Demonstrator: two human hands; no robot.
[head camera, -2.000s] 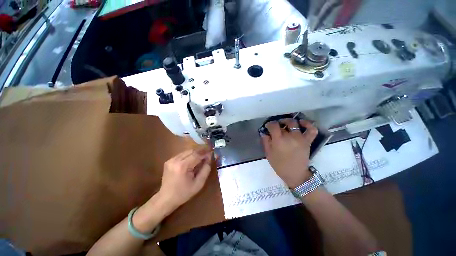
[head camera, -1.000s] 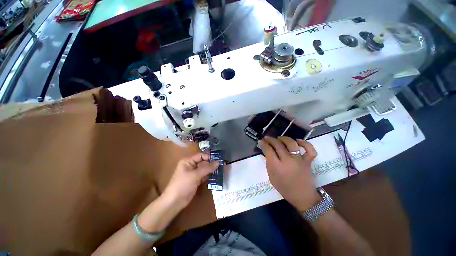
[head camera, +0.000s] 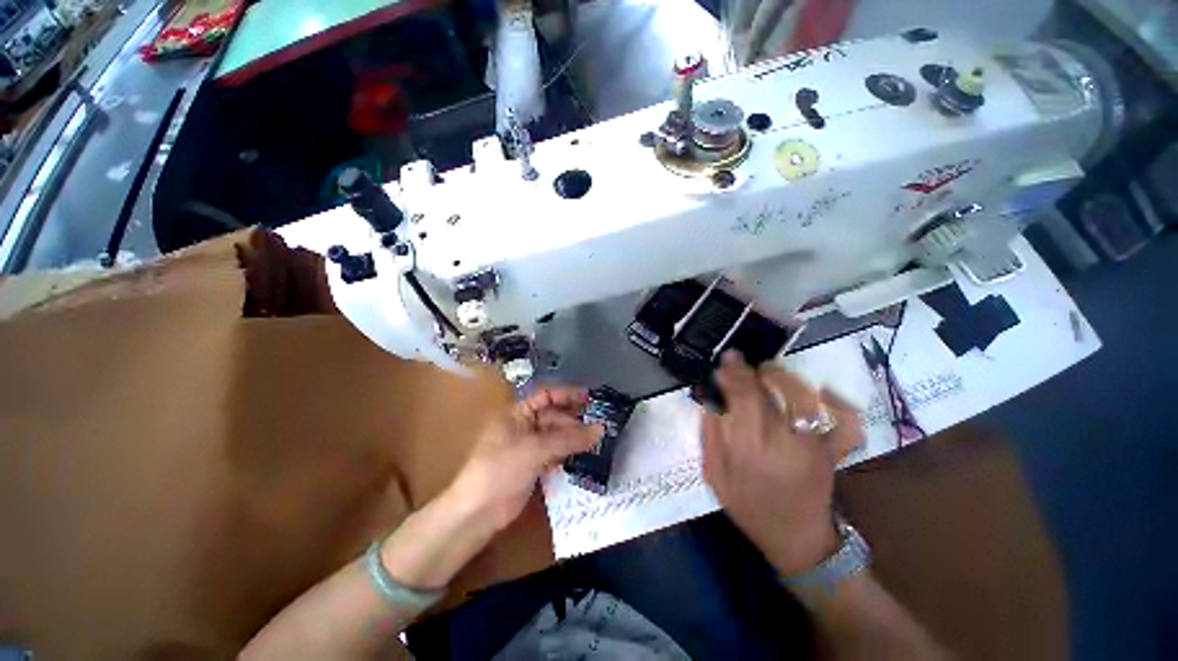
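My left hand (head camera: 536, 446) holds a black woven label (head camera: 601, 437) with pale lettering between thumb and fingers, over the front of the white table. My right hand (head camera: 775, 439) is blurred; a small dark piece (head camera: 712, 389) shows at its fingertips, probably a label. Label bundles (head camera: 708, 323) lie on the machine bed under the arm, just beyond the right hand. The tan-brown cut panel (head camera: 297, 452) spreads left of the needle and partly under my left forearm. The presser foot area (head camera: 517, 371) is just beyond my left fingertips.
The white sewing machine (head camera: 775, 194) spans the back. The panel stack (head camera: 278, 278) stands left of its head. Snips (head camera: 891, 391) and loose black pieces (head camera: 971, 320) lie on the right of the table. A printed scale (head camera: 646, 487) runs along the front edge. Brown fabric hangs low right.
My left hand has gone from the needle area to the right, now with a black label in it. My right hand has drawn back from the label bundles towards the front edge.
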